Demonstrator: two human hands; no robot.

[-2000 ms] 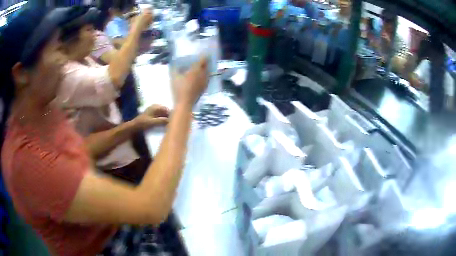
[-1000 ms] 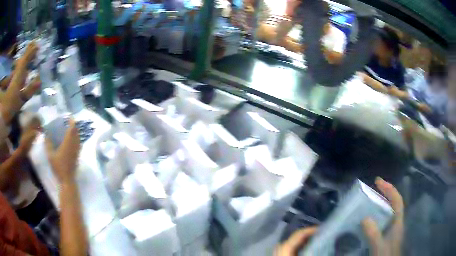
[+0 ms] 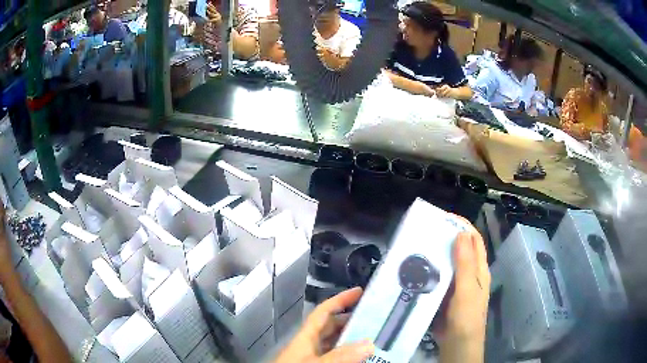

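Note:
A white retail carton (image 3: 406, 283) with a dark fan picture on its front is held tilted between both my hands at the lower middle. My left hand (image 3: 323, 330) grips its lower left side, with fingers at the left edge and over the lower front. My right hand (image 3: 465, 291) wraps its right side, its fingers near the upper right edge. The carton's top looks closed. Its lower end is cut off by the frame. Two closed cartons with the same picture stand at the right, one nearer (image 3: 531, 291) and one behind it (image 3: 589, 259).
Open filled cartons (image 3: 238, 291) stand in rows at the left, flaps up. Black round bases (image 3: 355, 262) lie behind my carton. Small metallic parts (image 3: 27, 230) lie far left. Brown paper (image 3: 525, 159) lies beyond the belt (image 3: 262, 106). Another person's arm (image 3: 28, 305) shows at the left edge. Several people sit opposite.
The view has swung right. The carton has moved from the lower right to the middle and stands more upright, still in both hands. The two closed cartons at the right now show clearly.

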